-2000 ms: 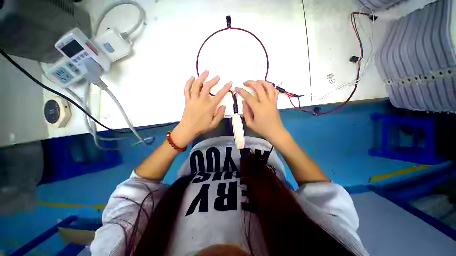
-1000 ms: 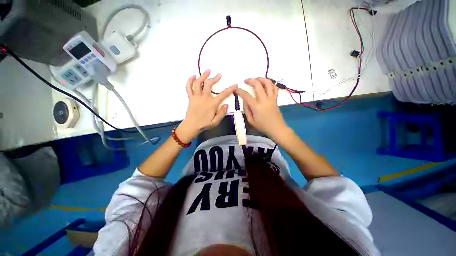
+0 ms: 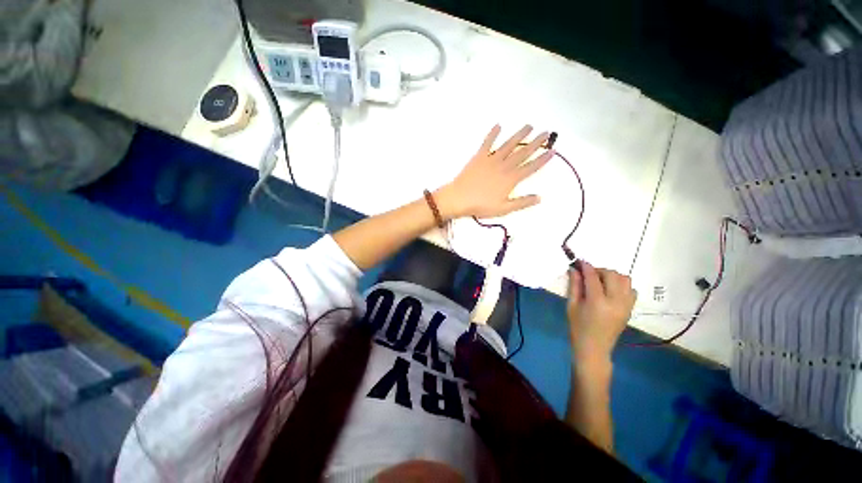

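A thin dark-red wire ring (image 3: 582,189) lies on the white bench in front of me, with a small black connector (image 3: 552,140) at its far side. My left hand (image 3: 493,179) lies flat with fingers spread over the ring's left part and hides it. My right hand (image 3: 601,297) pinches a small dark wire joint (image 3: 570,255) at the ring's near right end, at the bench edge. A short dark pigtail lead (image 3: 501,250) runs over the near edge to a white stick-like handle (image 3: 487,297) in front of my shirt. The white panel's outline cannot be told.
A power meter (image 3: 336,52) sits on a power strip (image 3: 291,71) at the back left, beside a plug block (image 3: 382,77) and grey box. A round dial (image 3: 221,106) is left. A loose red-black lead (image 3: 715,283) lies right, near striped stacks (image 3: 794,151). A blue stool (image 3: 714,443) stands below.
The view has turned and shifted. My hands have moved apart: the left now lies flat across the ring, and the right has left the pigtail and closed on the joint at the ring's right.
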